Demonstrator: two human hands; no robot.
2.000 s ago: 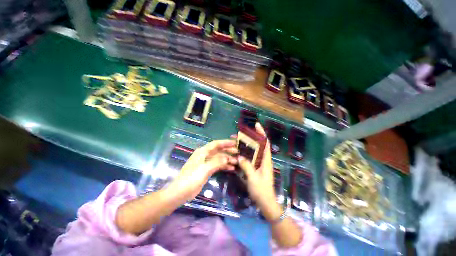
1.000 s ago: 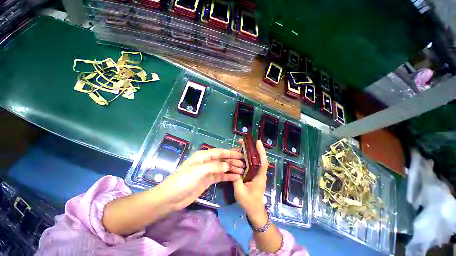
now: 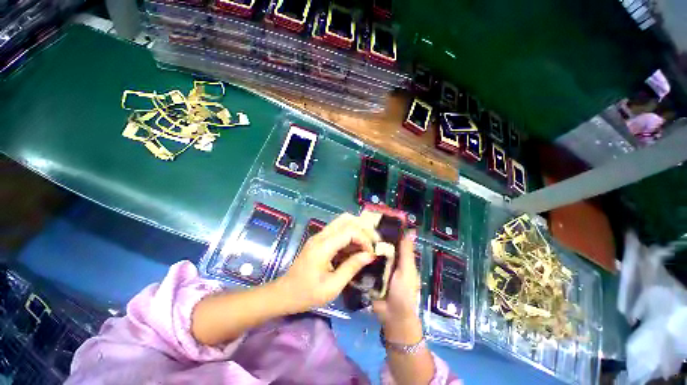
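Observation:
A dark red flip phone (image 3: 389, 233) is held over the blister tray (image 3: 331, 162). My right hand (image 3: 403, 289) holds it from the right and below. My left hand (image 3: 331, 259) pinches the pale masking frame (image 3: 383, 250) at the phone's face; the frame is partly lifted off the dark screen. The tray holds bare dark phones, such as one at lower left (image 3: 258, 242), and a phone with a pale border (image 3: 296, 150) at upper left. One pocket between the upper phones is empty. Fingers hide part of the held phone.
A tangle of removed frames (image 3: 181, 120) lies on the green mat at left. A larger heap (image 3: 531, 282) fills a clear tray at right. Stacked blister trays (image 3: 264, 64) and loose phones on a brown board (image 3: 361, 129) stand behind. A person (image 3: 644, 120) shows far right.
The phone has turned from edge-on to show its face. My left fingers have moved onto the pale frame, which now lifts from the screen.

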